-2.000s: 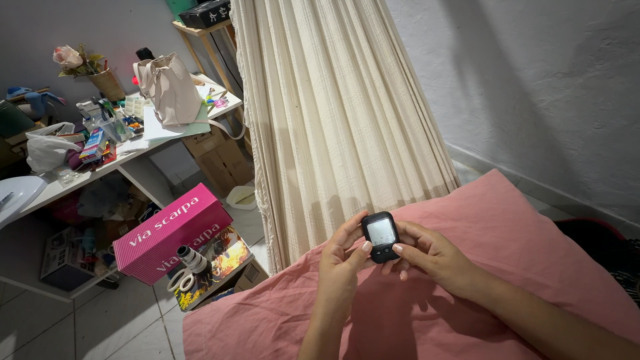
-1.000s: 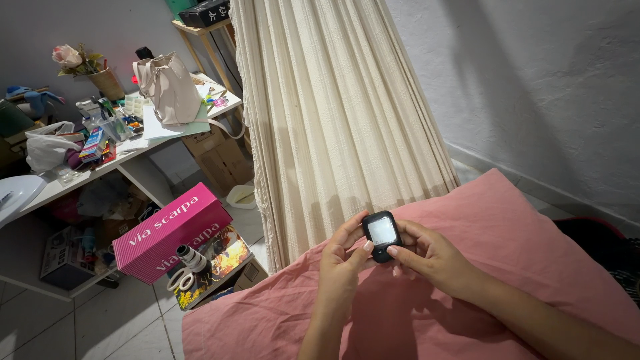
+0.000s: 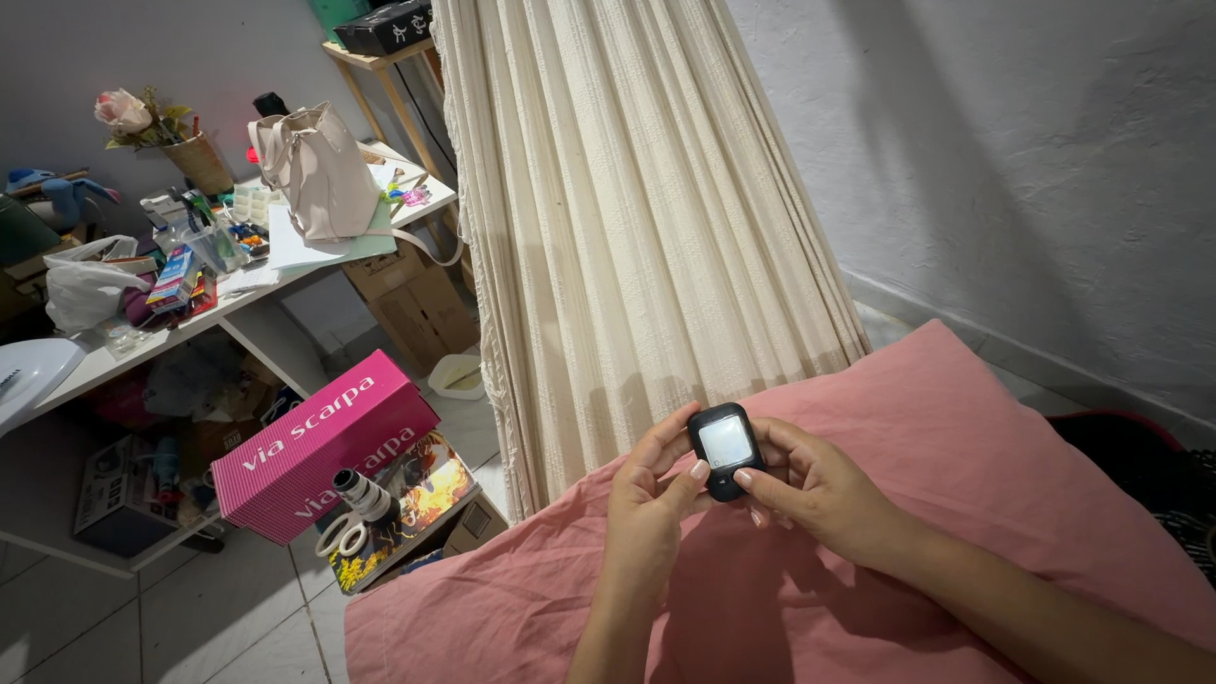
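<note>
A small black handheld device with a lit screen is held between both hands above a pink pillow or cushion. My left hand grips its left side, with the thumb at the lower left edge. My right hand holds the right side, its thumb on the lower front by the buttons. The fingers behind the device are partly hidden. Beyond the pillow stretches a cream fabric hammock.
At left, a white desk bears a beige handbag, a flower pot and clutter. A pink shoe box, scissors and a dark-and-white cylindrical container stand below it. A wall rises at right.
My right thumb has shifted slightly on the lower front of the device. Both hands keep hold of it in about the same place.
</note>
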